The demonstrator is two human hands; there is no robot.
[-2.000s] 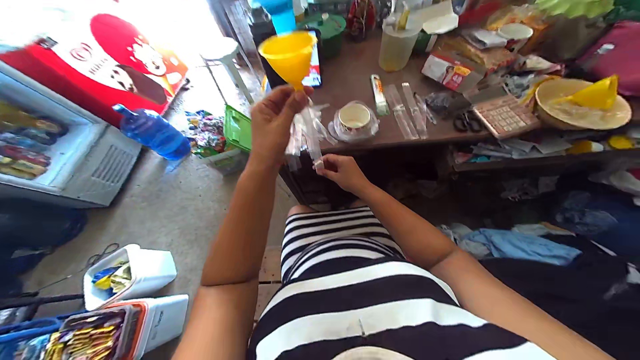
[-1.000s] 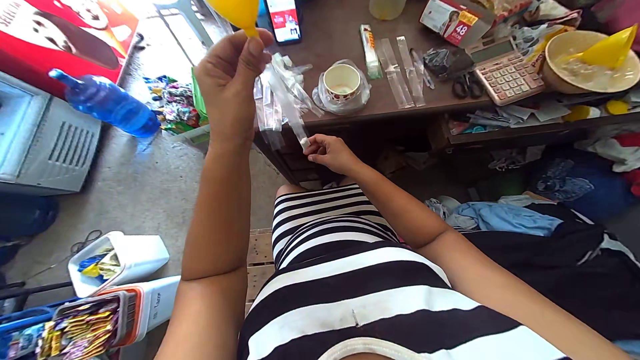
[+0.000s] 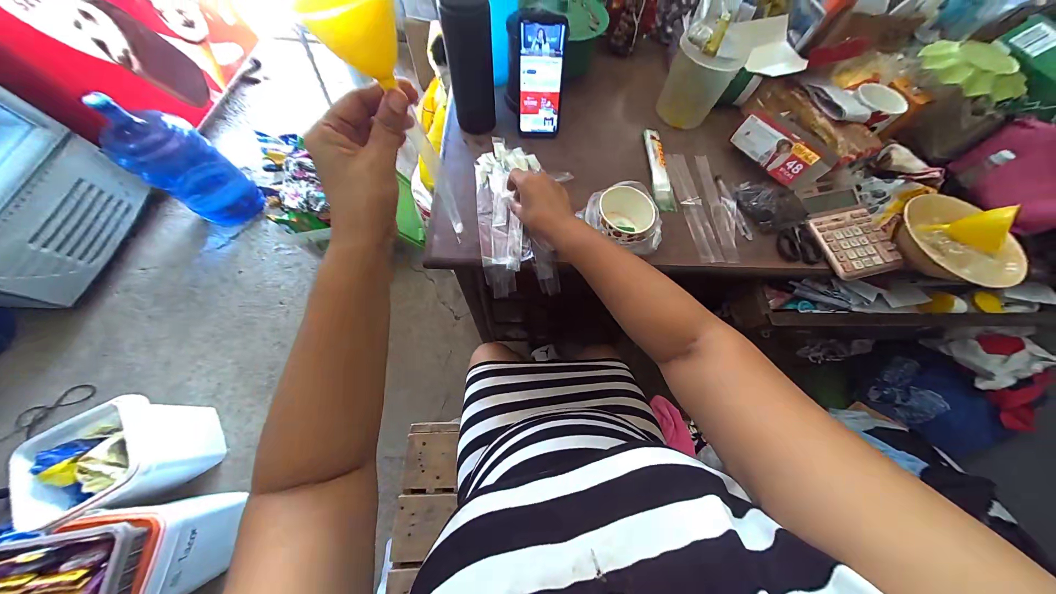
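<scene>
My left hand (image 3: 363, 148) holds the neck of a yellow plastic funnel (image 3: 355, 37) upright, left of the table. A narrow clear plastic sleeve (image 3: 436, 177) hangs down from those fingers. My right hand (image 3: 538, 202) has its fingertips on a pile of narrow clear plastic sleeves with white ends (image 3: 503, 239), which droop over the table's front edge; whether it grips one is hidden. Just right of that hand stands a patterned paper cup (image 3: 627, 212) on crumpled clear plastic. Flat clear strips (image 3: 695, 210) and a slim green-and-white packet (image 3: 657, 165) lie farther right.
On the table (image 3: 602, 99) stand a propped phone (image 3: 540, 78), a black bottle (image 3: 469, 66) and a cloudy pitcher (image 3: 693, 82). A calculator (image 3: 854, 241), scissors (image 3: 799, 245) and a bowl with another yellow funnel (image 3: 978, 231) sit at the right. White bins (image 3: 181, 445) and a blue bottle (image 3: 173, 157) are on the floor at left.
My right hand has left the lower end of the sleeve hanging below the funnel and moved onto the sleeve pile. My left hand still holds the funnel up.
</scene>
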